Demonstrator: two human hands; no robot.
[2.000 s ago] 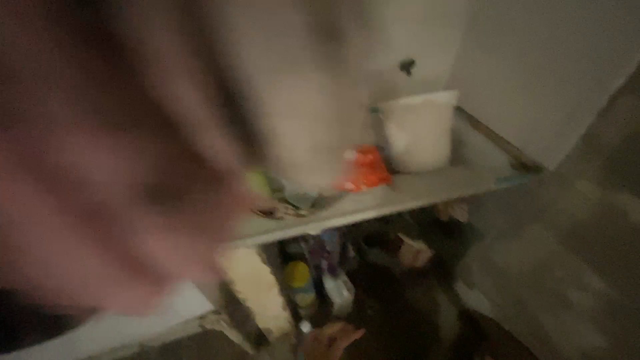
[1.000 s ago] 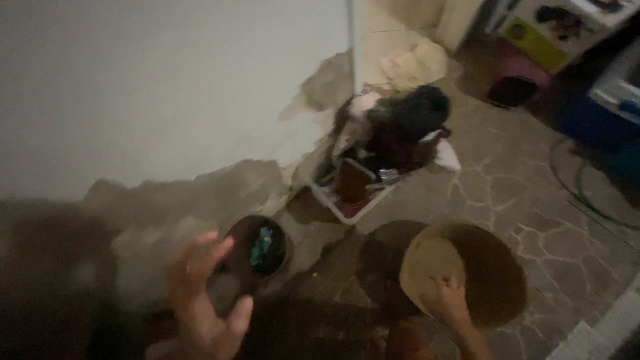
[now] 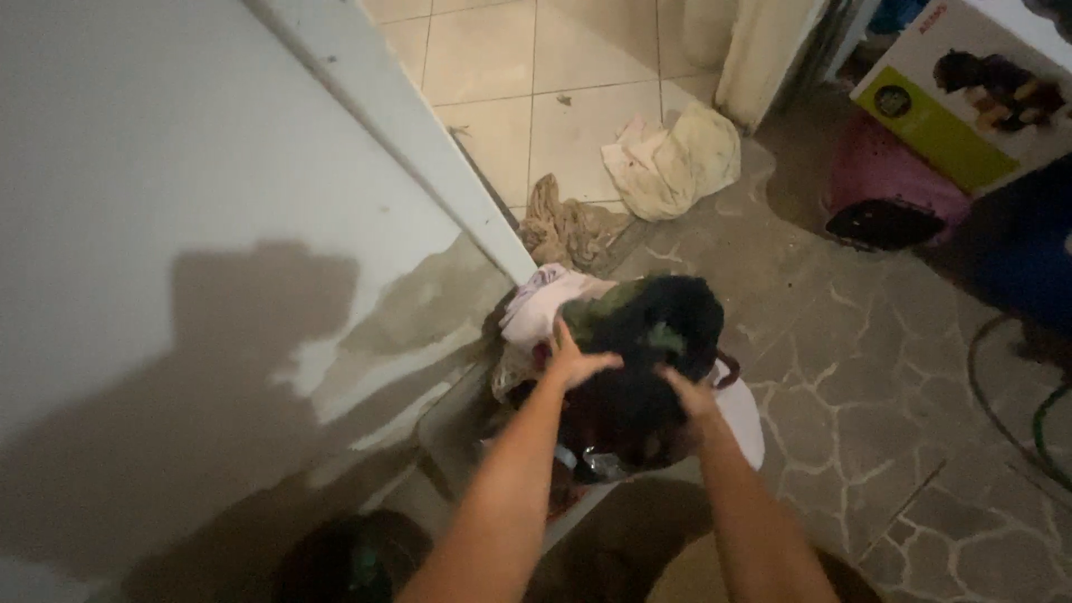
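A pile of dark clothes (image 3: 641, 402) rises from a pale plastic bin (image 3: 586, 512) beside the wall. My left hand (image 3: 578, 360) is at the near left side of the dark cloth, thumb and fingers spread. My right hand (image 3: 688, 398) is at its right side, blurred, with fingers toward the cloth. Whether either hand grips it cannot be told. Pale pink cloth (image 3: 548, 306) lies at the pile's far left, and white cloth (image 3: 741, 419) hangs out at the right. Clear plastic (image 3: 601, 462) shows at the near edge of the pile.
A crumpled cream cloth (image 3: 674, 163) and a brown rag (image 3: 569, 230) lie at the doorway. To the right are a pink container (image 3: 892, 188), a printed box (image 3: 963, 100) and a green hose (image 3: 1043, 423). A dark bucket (image 3: 352, 557) and a tan round container (image 3: 687, 574) stand nearest me.
Both hands have moved to the dark clothes; a second ago my left was raised near the dark bucket and my right was at the tan container. The view has shifted toward the doorway.
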